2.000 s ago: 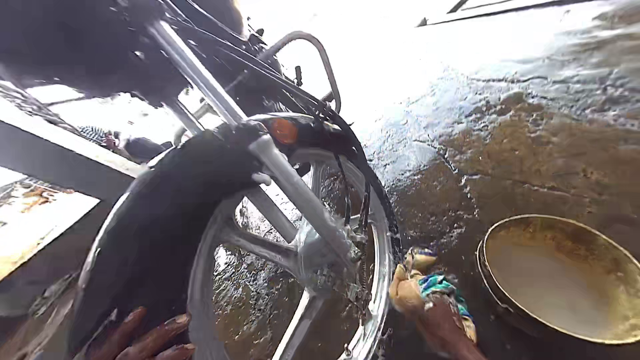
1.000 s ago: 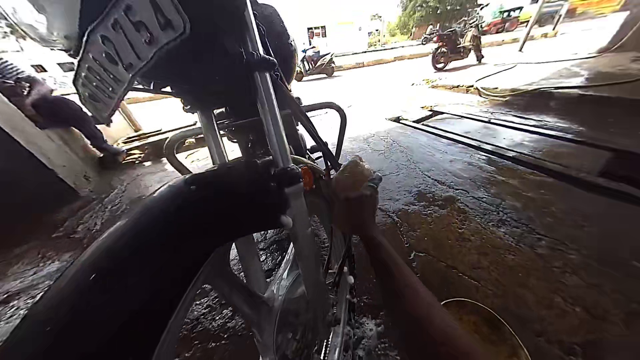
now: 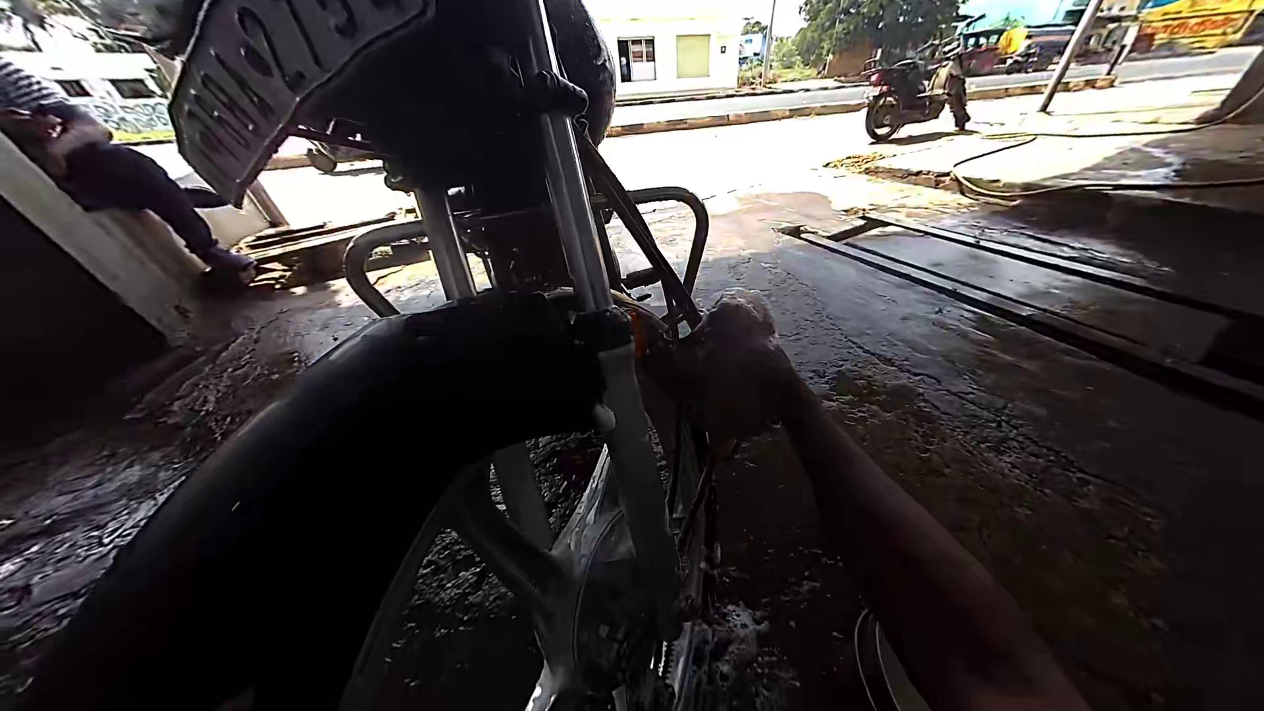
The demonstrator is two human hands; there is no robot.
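Note:
My right hand [image 3: 731, 370] grips a wet, sudsy cloth or sponge [image 3: 741, 308] beside the upper rear part of a motorcycle's front wheel. The black front mudguard [image 3: 395, 395] arches over the wheel, and a fork leg [image 3: 637, 464] with a little foam on it stands between the mudguard and my hand. An orange reflector [image 3: 638, 334] shows just left of the hand. Below are the spoked alloy wheel [image 3: 523, 553] and its hub, in deep shadow. My left hand cannot be seen.
A bucket's rim [image 3: 869, 652] shows beneath my right forearm. Metal rails [image 3: 987, 296] lie on the wet floor at right, with a hose [image 3: 973, 183] beyond. A person [image 3: 128, 178] sits on a low wall at left. Another motorcycle [image 3: 904, 99] stands near the road.
My right hand with the cloth has gone from low beside the wheel up to the fork. My left hand, earlier on the mudguard, has left view. The view has tilted up.

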